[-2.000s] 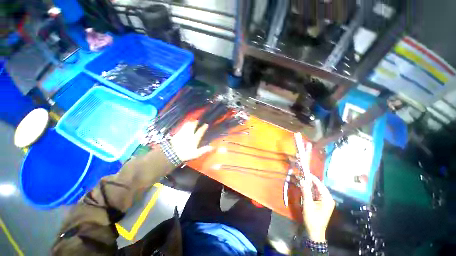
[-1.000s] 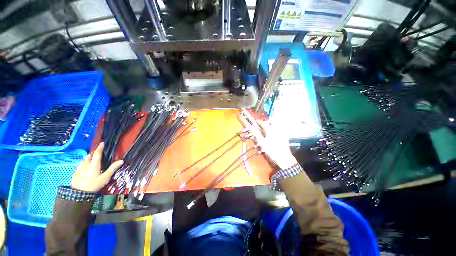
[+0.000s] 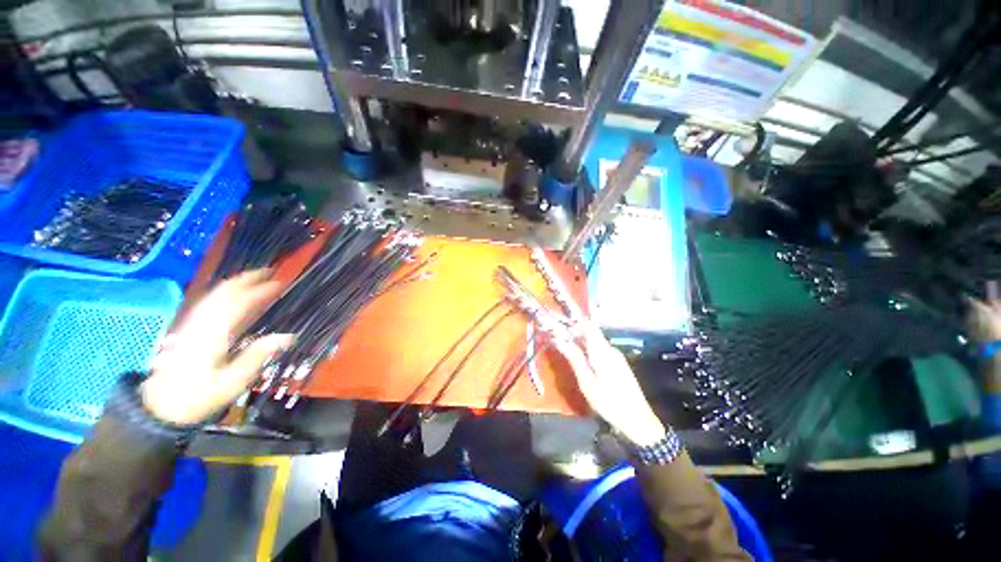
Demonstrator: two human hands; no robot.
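Note:
My left hand [image 3: 214, 346], fingers spread, is at the left side of a fan of black cables [image 3: 329, 280] with pale ends on the orange mat [image 3: 456, 357]; I see nothing gripped in it. My right hand [image 3: 593, 368] is at the mat's right side, closed around a narrow pale bar [image 3: 557, 282]. A second dark bar-like piece [image 3: 521, 291] lies close beside it. A few loose cables [image 3: 445, 357] run from there toward the mat's front edge, their ends past it. A curved pale handle shows below the fingers. The fingers hide where these pieces meet.
The press [image 3: 461, 93] stands behind the mat. A deep blue basket [image 3: 209, 203] of cables and a lighter basket [image 3: 93, 340] are left. Right are a light-blue-framed panel [image 3: 637, 263] and a large cable pile [image 3: 779, 357]. Another person's hand [image 3: 983, 318] shows at the right edge.
The view has swung from the left side toward the press and right-hand pile. My right hand still holds the bar, and the loose cables now bend more. My left hand remains at the bundle, spread.

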